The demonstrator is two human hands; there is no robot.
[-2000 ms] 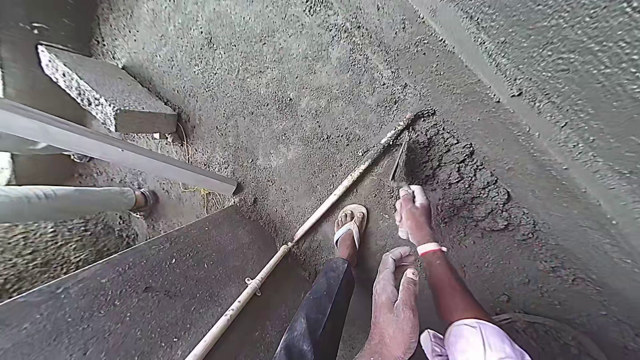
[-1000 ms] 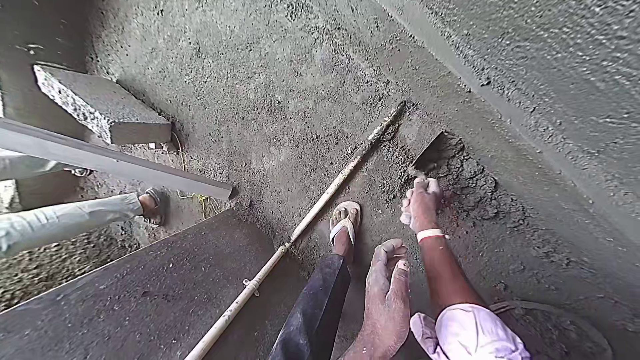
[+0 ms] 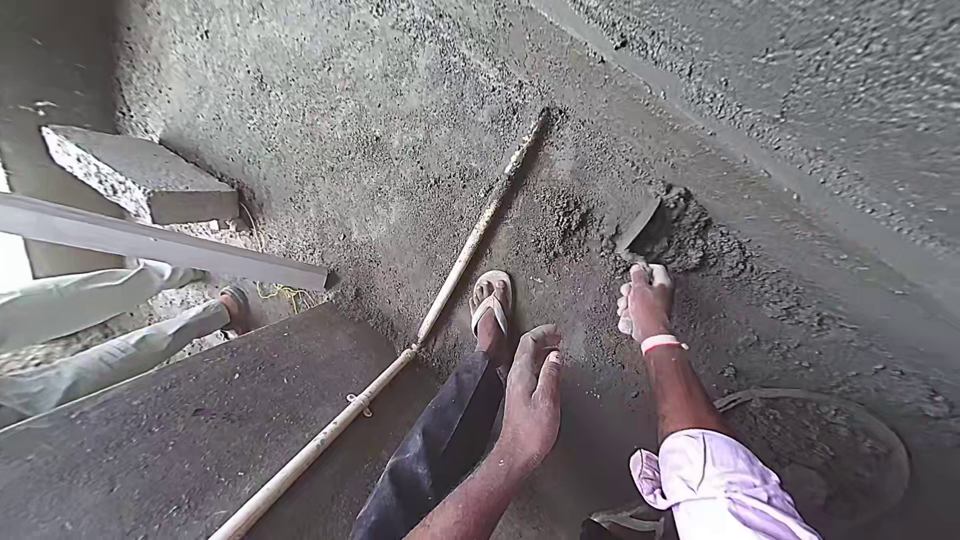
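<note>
My right hand (image 3: 646, 304), dusted with grey and with a white band at the wrist, grips the handle of a trowel (image 3: 639, 226). The trowel's blade stands on edge against a heap of wet mortar (image 3: 679, 232) on the floor. Left of it lies a smaller patch of mortar (image 3: 561, 217). My left hand (image 3: 536, 382) is held in the air above my leg, fingers slightly curled and nothing in it. A long pale pole (image 3: 457, 277) lies on the floor, left of my sandalled foot (image 3: 492, 304).
A concrete block (image 3: 161, 180) and a long metal straightedge (image 3: 165, 244) are at the left, near another person's legs (image 3: 120, 352). A dark slab (image 3: 202, 427) fills the lower left. A round mortar pan (image 3: 817, 450) is at the lower right. A plastered wall (image 3: 840, 97) rises at the upper right.
The trowel in my right hand has moved right, away from the pole's far end, and the mortar now lies more heaped up beside the blade. The other person's legs have shifted.
</note>
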